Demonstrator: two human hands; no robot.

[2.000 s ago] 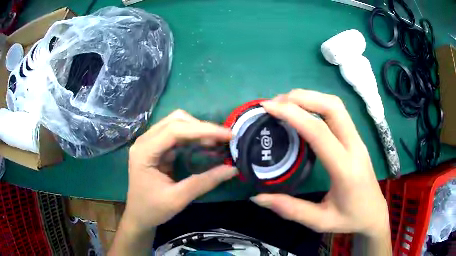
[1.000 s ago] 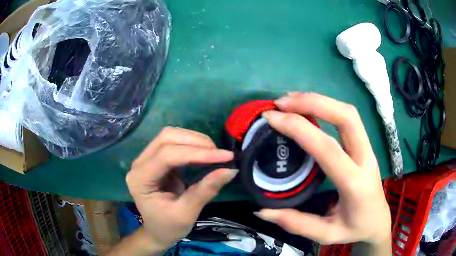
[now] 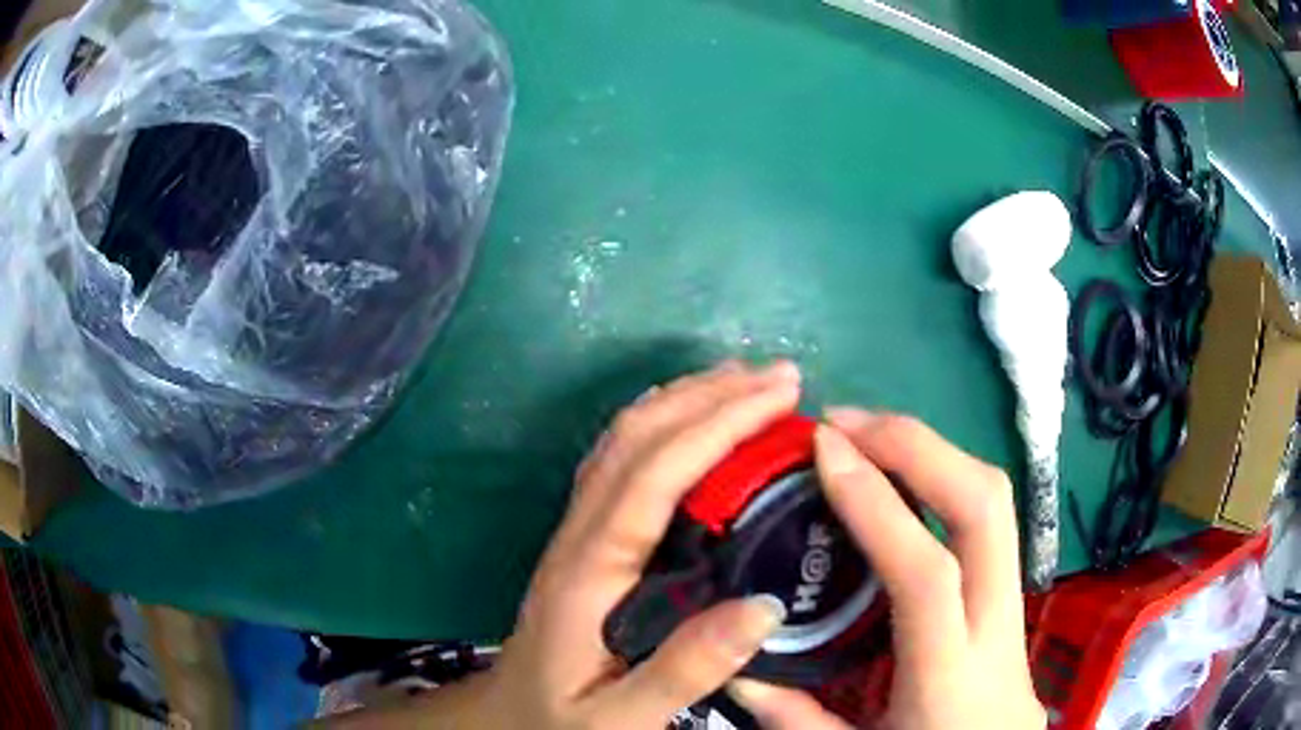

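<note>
A red speaker body (image 3: pixel 753 468) is held at the bench's front edge, its end with a black logo disc and pale border facing up. A black end ring lies around part of that end; how far it is seated is hidden by the fingers. My left hand (image 3: pixel 628 528) holds the speaker's left side, thumb on the end near the rim. My right hand (image 3: pixel 935 571) grips the right side, fingertips on the upper rim. A black strap or band shows under my left hand. The white padded mallet (image 3: pixel 1022 328) lies to the right.
A crumpled clear plastic bag (image 3: pixel 357 271) with dark contents is at left. Loose black rings (image 3: pixel 1117 342) lie right of the mallet, beside a cardboard box (image 3: pixel 1230 399). A red crate (image 3: pixel 1127 628) is at lower right. Another red speaker (image 3: pixel 1177 57) stands beyond the pale divider (image 3: pixel 985 64).
The view has shifted. My left hand has moved from pinching the black part at the speaker's left to wrapping around its side, with the thumb on the end. The speaker sits lower in view.
</note>
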